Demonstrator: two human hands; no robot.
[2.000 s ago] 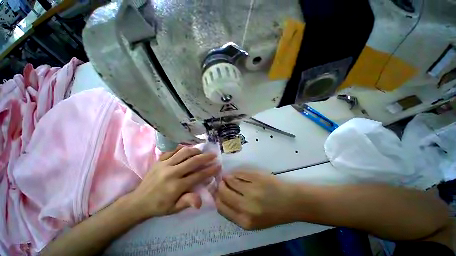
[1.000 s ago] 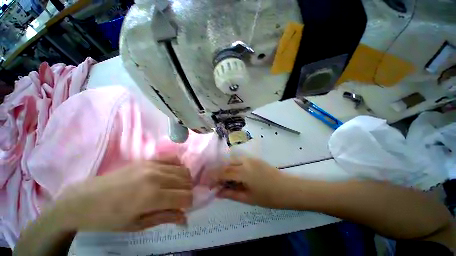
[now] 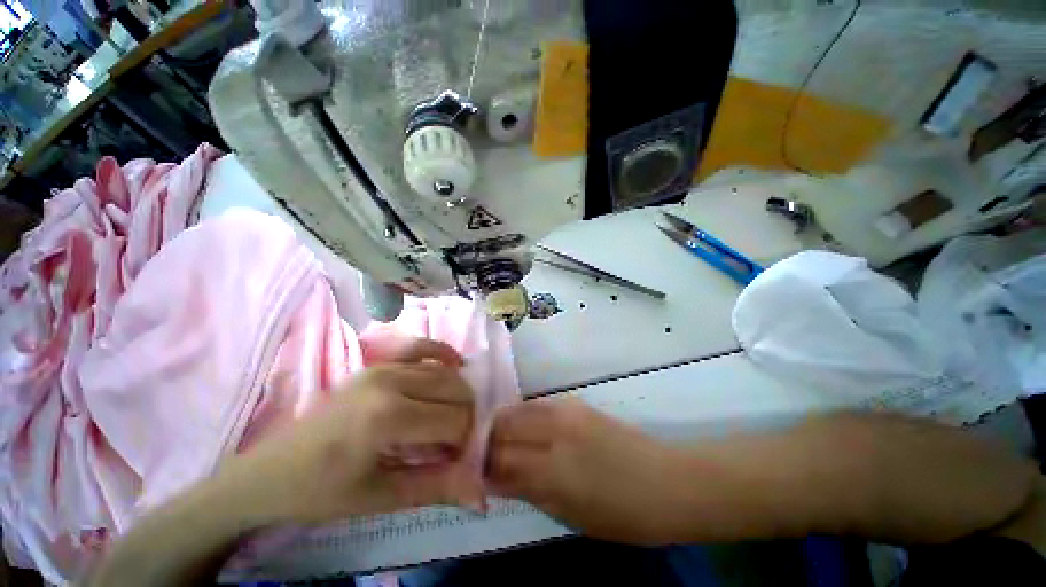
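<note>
The pink garment (image 3: 212, 344) lies heaped at the left and runs under the needle area of the sewing machine (image 3: 344, 138). My left hand (image 3: 396, 430) holds the cloth in front of the presser foot, fingers bent over it. My right hand (image 3: 562, 459) is close beside it and pinches the cloth's right edge. Both hands are a little blurred. The yellowish patch (image 3: 506, 304) sits beside the foot. The needle tip and the fingertips' exact grip are hidden.
Grey tweezers (image 3: 602, 275) and blue-handled thread snips (image 3: 711, 248) lie on the bed behind the needle area. White pieces (image 3: 832, 315) are stacked at the right. A ruler tape (image 3: 344, 533) runs along the front edge. A small metal part (image 3: 791, 211) lies farther back.
My left hand has moved from the blurred sweep at the left back to the cloth beside my right hand. The view has shifted, so the machine appears farther left.
</note>
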